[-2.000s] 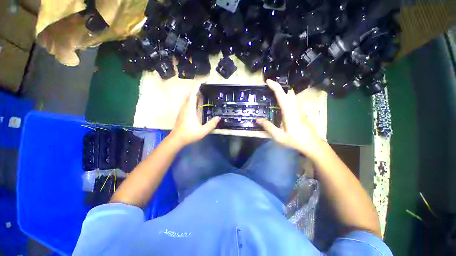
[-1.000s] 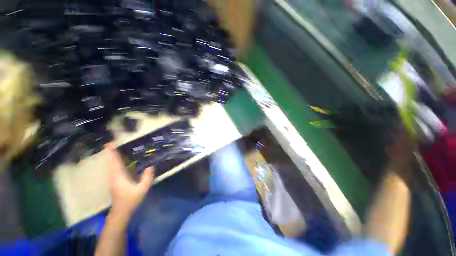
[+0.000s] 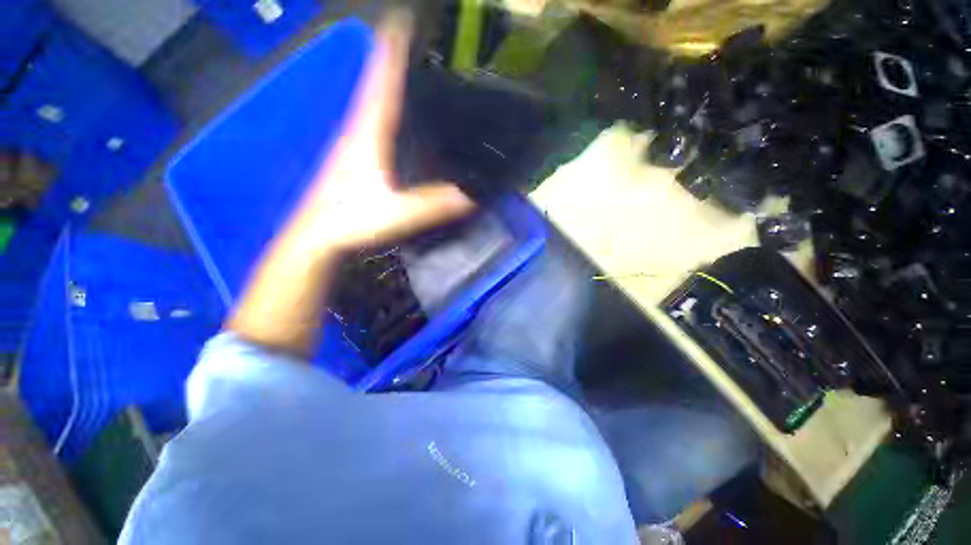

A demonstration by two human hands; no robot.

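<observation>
My left hand (image 3: 357, 181) is raised over the blue tote (image 3: 250, 138), blurred, fingers and thumb spread around the edge of a dark housing-like piece (image 3: 468, 122), also blurred. A black socket housing (image 3: 761, 335) with modules inside lies on the cream board (image 3: 639, 213). A thin yellow wire (image 3: 620, 278) sticks out at its near left end, and a green bit (image 3: 806, 411) shows at its other end. No hand touches this housing. My right hand is out of the picture.
A heap of black modules (image 3: 852, 202) covers the bench beyond the board, with a paper bag (image 3: 703, 27) at the top. Whitish film (image 3: 456, 261) and dark housings (image 3: 367, 309) are in the tote. More blue totes (image 3: 117, 319) stand at the left.
The view has swung from the conveyor side to the tote side. My left hand has left the housing on the board and now grips a dark piece above the tote. My right hand has left view.
</observation>
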